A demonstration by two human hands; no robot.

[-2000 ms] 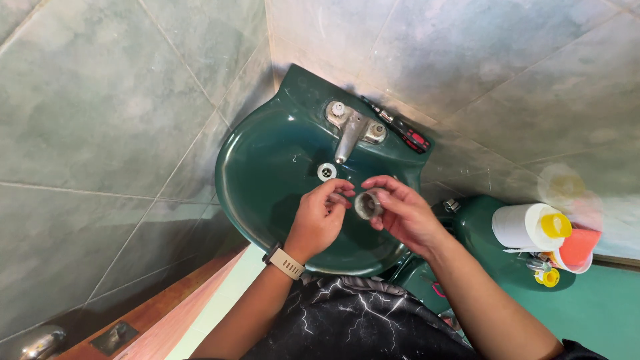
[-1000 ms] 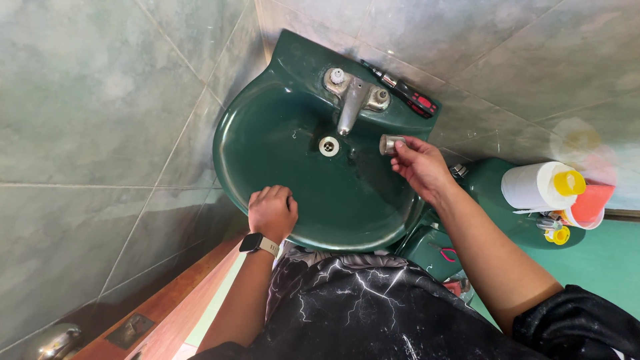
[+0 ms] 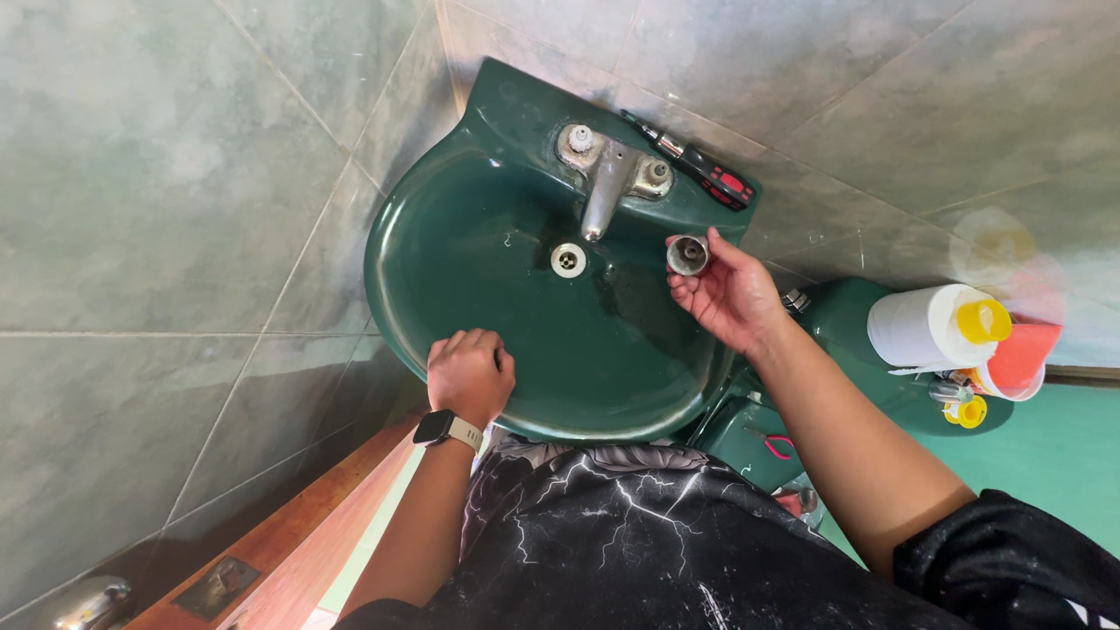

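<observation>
My right hand (image 3: 731,293) holds a hollow metal faucet handle (image 3: 688,255) over the right side of the green washbasin (image 3: 490,350), its open end facing me. My left hand (image 3: 472,372) rests on the basin's front left rim, fingers curled, with nothing visible in it. The faucet (image 3: 608,179) is mounted on the basin's back ledge, with a white-topped stem (image 3: 580,138) at its left and a bare metal stem (image 3: 658,171) at its right. Below the spout is the drain (image 3: 568,260). Behind the faucet lies a screwdriver with a black and red handle (image 3: 717,179).
Tiled walls meet behind the basin. A green toilet tank (image 3: 844,324) at the right bears a paper roll (image 3: 919,328), a yellow-capped container and a tub with something red-orange. Pink-handled pliers (image 3: 777,446) lie lower down. A wooden door edge (image 3: 289,516) is at lower left.
My hands, close together over the basin two seconds ago, have moved apart. The left came to the front left rim; the right moved right with the metal handle and has since turned its open end toward me.
</observation>
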